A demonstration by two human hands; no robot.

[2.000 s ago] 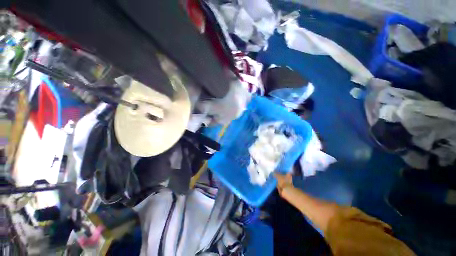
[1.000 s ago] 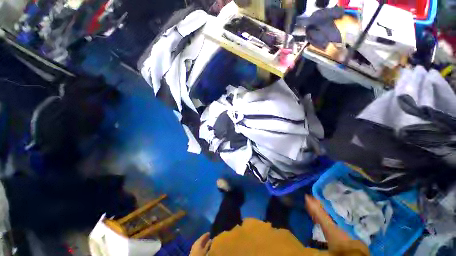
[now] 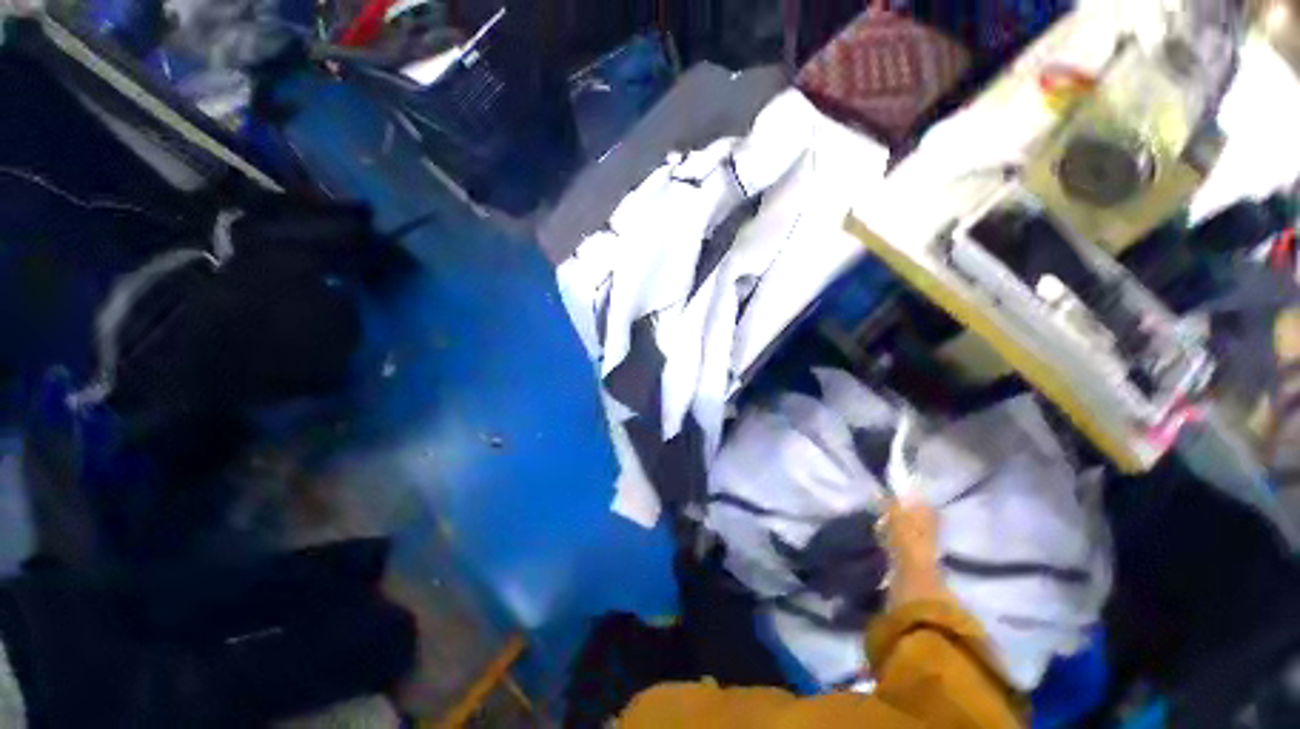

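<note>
A large bundle of white, grey and black cut pieces [image 3: 1019, 499] is gathered at its middle and sits in a dark blue crate [image 3: 1072, 686], of which only parts show. My right hand [image 3: 912, 538], slightly blurred, is at the gathered middle and looks closed on the tie there. A white fabric tie strip [image 3: 901, 453] stands up just beyond my fingers. The fingertips are hard to make out. My left hand is not in view.
White and dark cut pieces [image 3: 684, 271] hang beyond the bundle. A wood-edged table [image 3: 998, 335] at the right bears an accessory tray [image 3: 1076, 292]. Dark heaps [image 3: 235, 313] lie at the left beside the blue floor [image 3: 499, 427]. Yellow-brown stool legs [image 3: 492, 686] show at the bottom.
My right hand has gone from the light blue basket to the middle of the bundle. The view has shifted, the basket is almost wholly out of view, and my left hand has left the picture.
</note>
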